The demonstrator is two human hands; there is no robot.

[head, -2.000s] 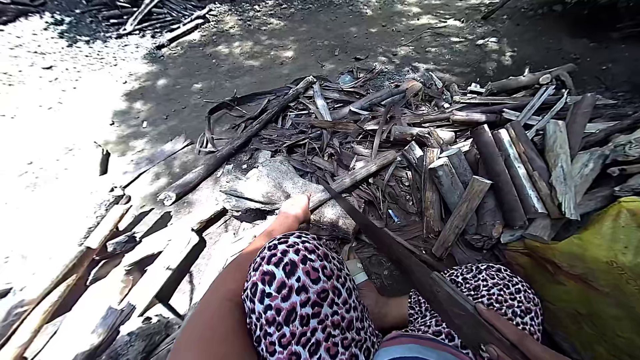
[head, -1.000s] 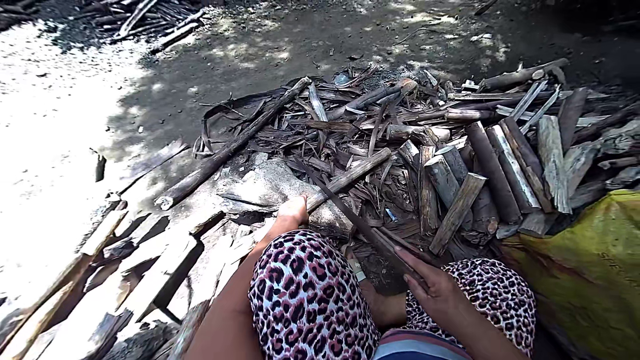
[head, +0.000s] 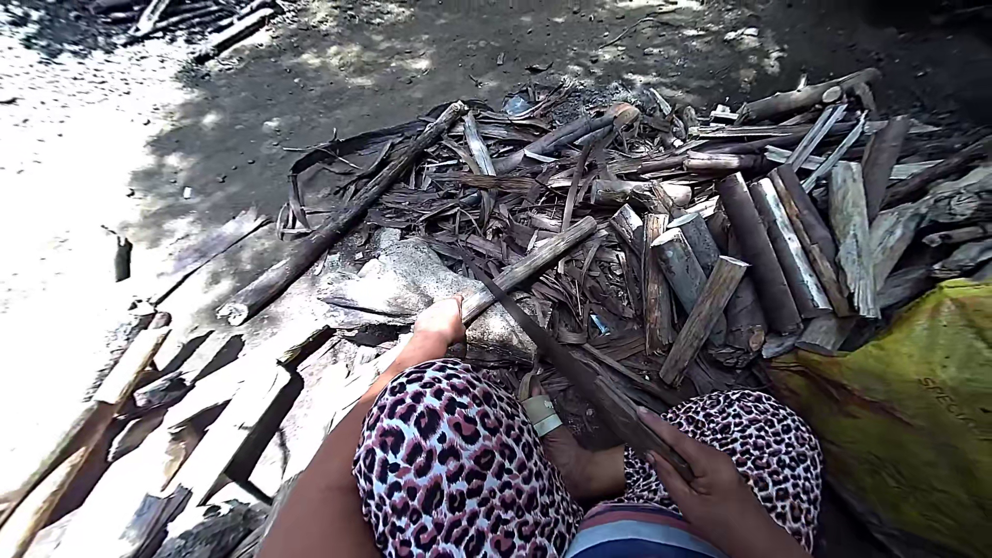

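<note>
My left hand (head: 439, 321) grips the near end of a wooden stick (head: 542, 257), which slants up and right over a pale stump (head: 403, 275). In my right hand (head: 694, 473) is the handle of a long dark blade, seemingly a machete (head: 570, 364). Its narrow end reaches up and left to the stick, just beyond my left hand; whether they touch cannot be told. Both hands are beside my knees in patterned trousers (head: 465, 457). Strips of bark (head: 496, 225) lie under and behind the stick.
Cut wood pieces (head: 756, 248) are heaped at the right, beside a yellow-green sack (head: 899, 403) bearing writing. A long pole (head: 349, 225) lies behind the stump. Split logs (head: 232, 418) lie at the lower left, and my sandaled foot (head: 558, 442) is between my knees.
My right hand and the blade were raised up and left one second ago; now they are lower and further right, similar to two seconds ago. My left hand stays on the stick.
</note>
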